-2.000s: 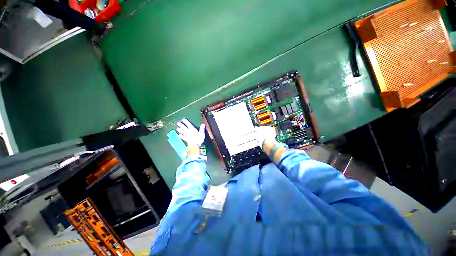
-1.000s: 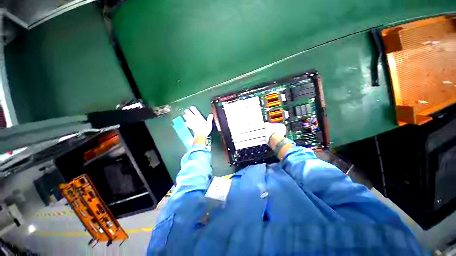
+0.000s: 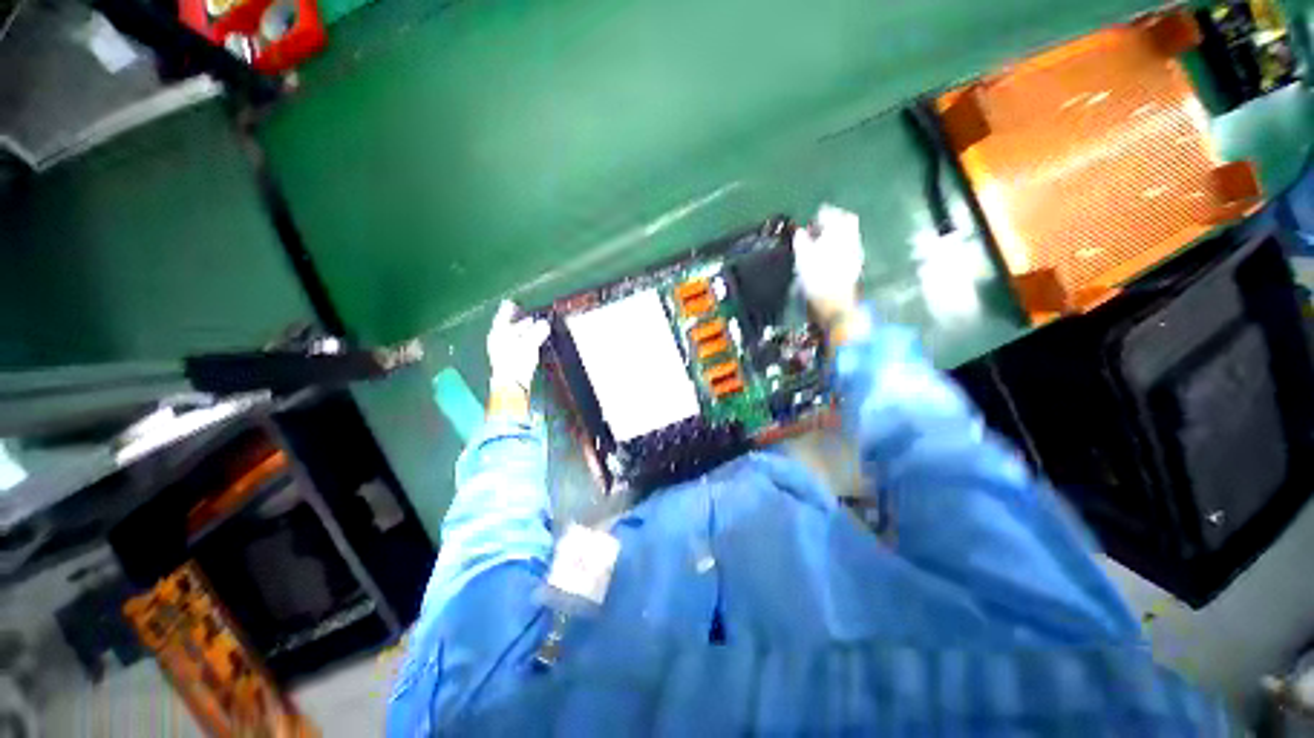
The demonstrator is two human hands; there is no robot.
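Observation:
A populated circuit board (image 3: 742, 368) lies in its thin dark carrier (image 3: 677, 261) on the green bench, close to my body. It has a large white block on its left and a row of orange components beside it. My left hand (image 3: 515, 346), in a white glove, is at the carrier's upper left corner, with its fingers drawn in. My right hand (image 3: 829, 260), also gloved and blurred, is at the carrier's upper right corner. The blur hides whether either hand grips the frame. A pale-blue strip (image 3: 458, 402) lies flat just left of my left hand.
An orange perforated tray (image 3: 1088, 173) lies on the bench at the right, with a black strip beside it. A black tote (image 3: 1218, 418) stands below it. Another black bin (image 3: 296, 541) and an orange cover plate (image 3: 209, 649) stand lower left. A red bin (image 3: 260, 26) is upper left.
My right hand has left the white block and moved to the carrier's upper right corner. My left hand has moved from beside the carrier to its upper left corner, fingers no longer spread.

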